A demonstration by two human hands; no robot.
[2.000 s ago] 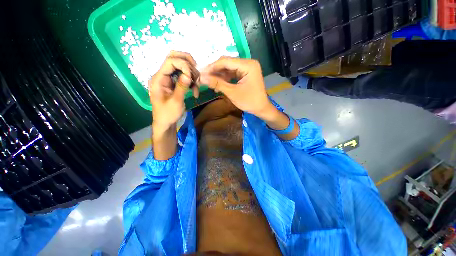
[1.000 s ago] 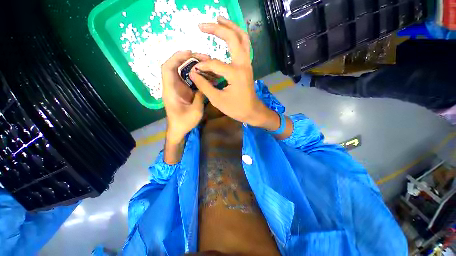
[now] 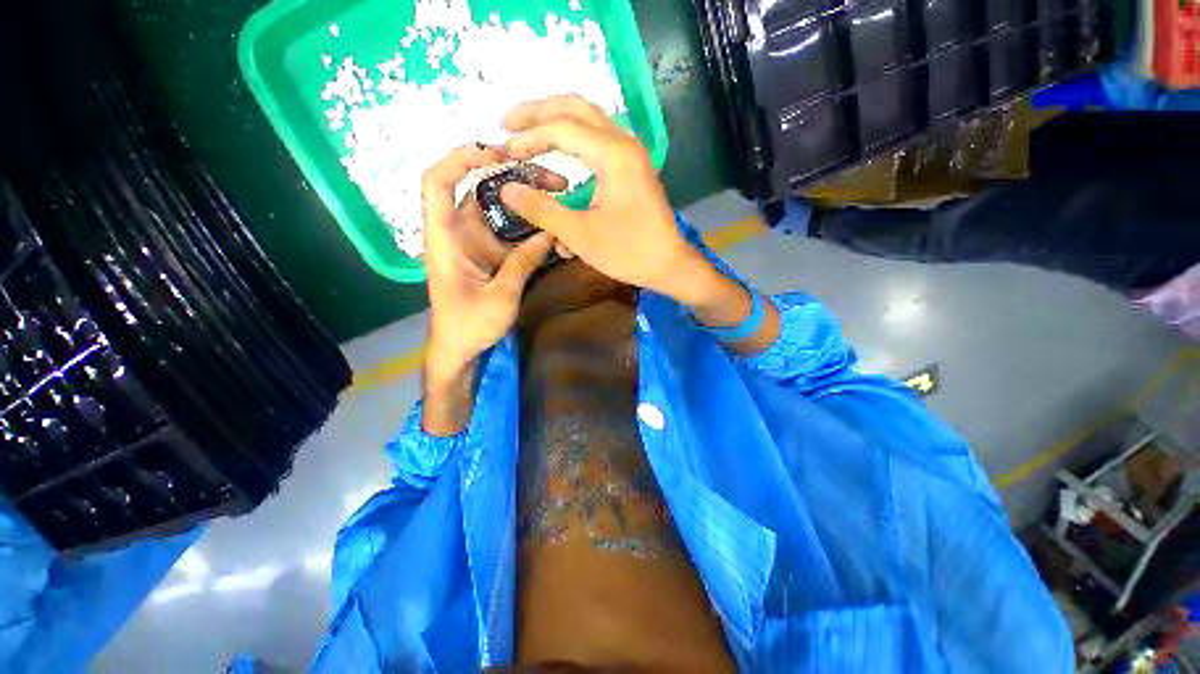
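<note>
A small dark squarish unit (image 3: pixel 500 208) with a silvery part is held between both hands, over the near edge of the green parts bin (image 3: pixel 382 257). My left hand (image 3: pixel 463 263) grips it from the left and below. My right hand (image 3: pixel 599 198) has its thumb on the unit's face and its index finger curled above it. Whether a white piece is between the fingers cannot be told. Small white plastic pieces (image 3: pixel 395 145) lie heaped in the bin beyond my hands.
A thick stack of black blister trays (image 3: pixel 198 303) stands at the left. More black blister trays (image 3: pixel 908 79) are at the upper right, above a cardboard box (image 3: pixel 921 158). A neighbour's dark-clothed leg (image 3: pixel 974 231) is at the right. A red-orange tray (image 3: pixel 1175 42) shows at the upper right corner.
My right hand's raised fingers have come down and curled over the unit since one second ago. The unit is turned slightly in my left hand, and its pale rim no longer shows clearly.
</note>
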